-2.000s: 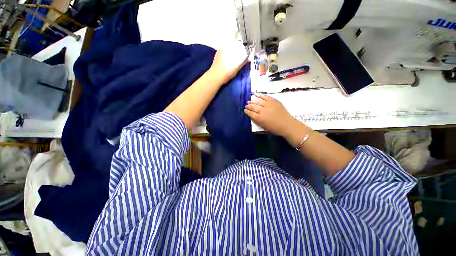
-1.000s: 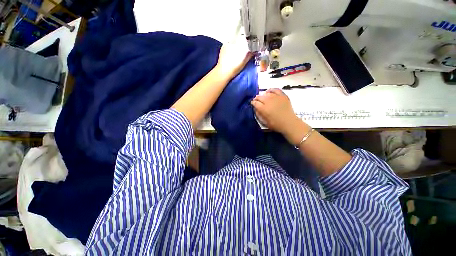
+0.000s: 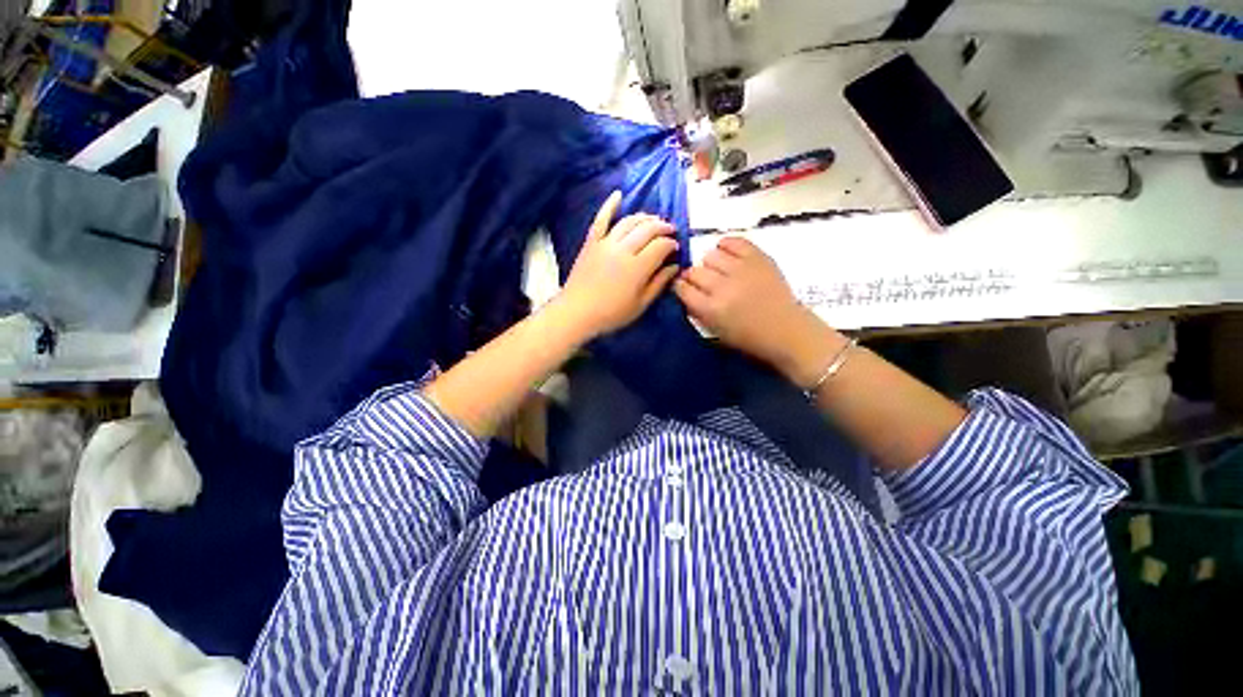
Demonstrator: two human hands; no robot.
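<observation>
The navy garment (image 3: 368, 204) spreads over the left of the table and hangs down over its front edge. A narrow part of it runs to the presser foot and needle area (image 3: 686, 136) of the white sewing machine (image 3: 1077, 82), lit bluish. My left hand (image 3: 620, 270) lies on this part, fingertips at its right edge, thumb apart. My right hand (image 3: 736, 293) pinches the same edge just right of the left fingertips. The fingertips of both hands nearly touch.
A smartphone (image 3: 930, 140) lies on the machine bed. Red and dark blue sticks, perhaps pens (image 3: 780, 172), lie by the needle. A ruler tape (image 3: 913, 289) runs along the front edge. A grey cloth cover (image 3: 82, 245) is at left, white cloth (image 3: 123, 477) below it.
My left hand has moved from beside the needle back toward me, next to my right hand. The cloth near the needle is now uncovered and drawn into folds.
</observation>
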